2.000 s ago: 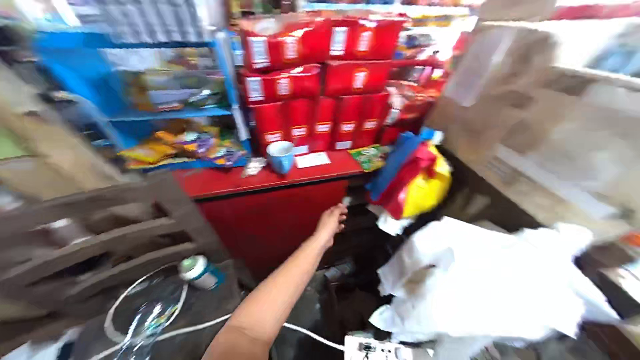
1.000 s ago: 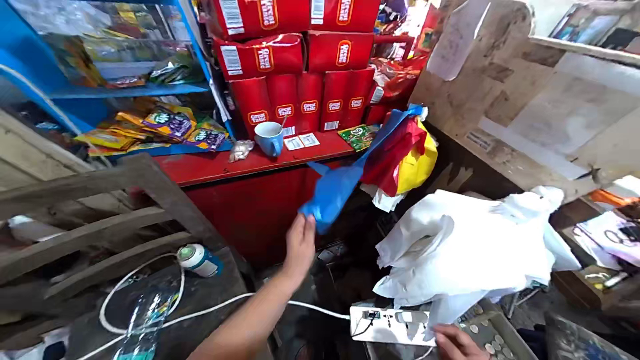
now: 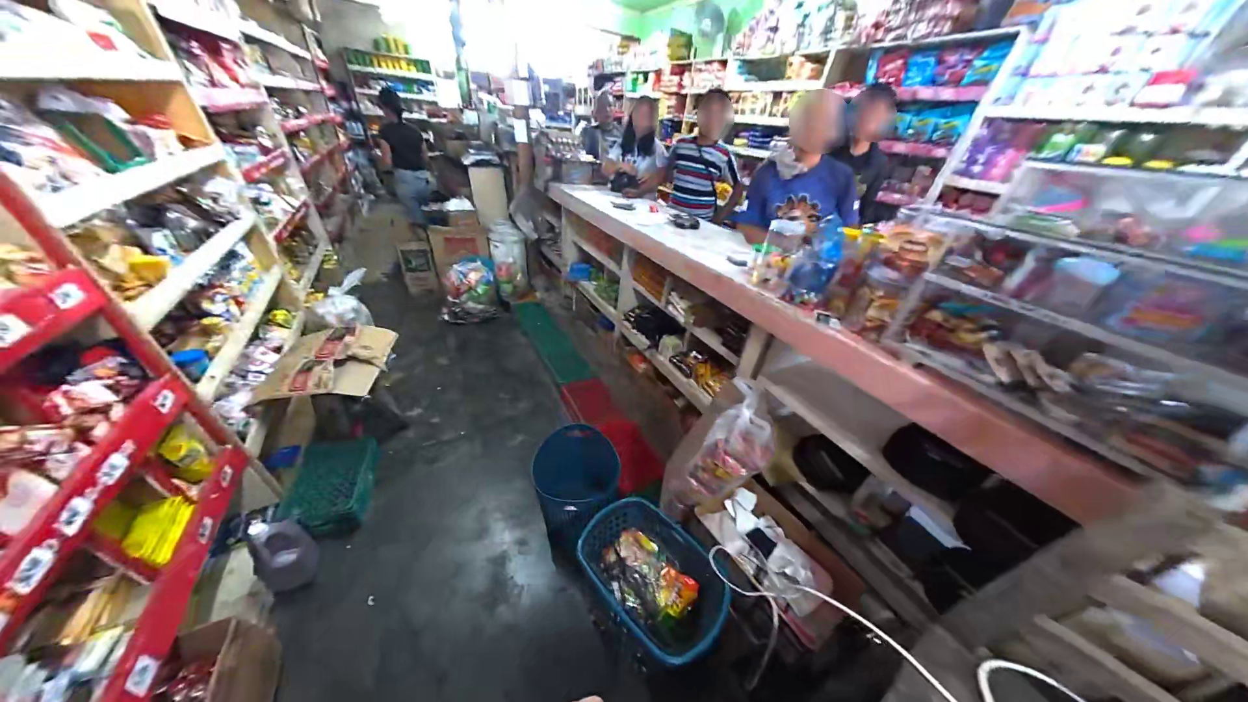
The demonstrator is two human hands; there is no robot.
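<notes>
Neither my left hand nor my right hand can be made out. A tiny skin-coloured sliver touches the bottom edge of the head view, too little to identify. Near that edge stands a blue plastic basket (image 3: 717,624) with crumpled packets (image 3: 648,580) inside. Just behind it is a round dark blue plastic bin (image 3: 575,487). A clear plastic bag of packets (image 3: 731,448) rests beside the counter's lower shelves. A white cable (image 3: 858,619) curves across the lower right.
A long counter (image 3: 829,341) runs along the right, with several people (image 3: 799,185) behind it. Stocked shelves (image 3: 146,205) line the left. A flattened cardboard box (image 3: 331,361), a green crate (image 3: 331,483) and a grey container (image 3: 281,554) border the aisle. Another person (image 3: 403,151) stands far back.
The view has swung from the red boxes to the shop aisle. Both hands, one of them at a blue plastic bag a second ago, have left the view or nearly so.
</notes>
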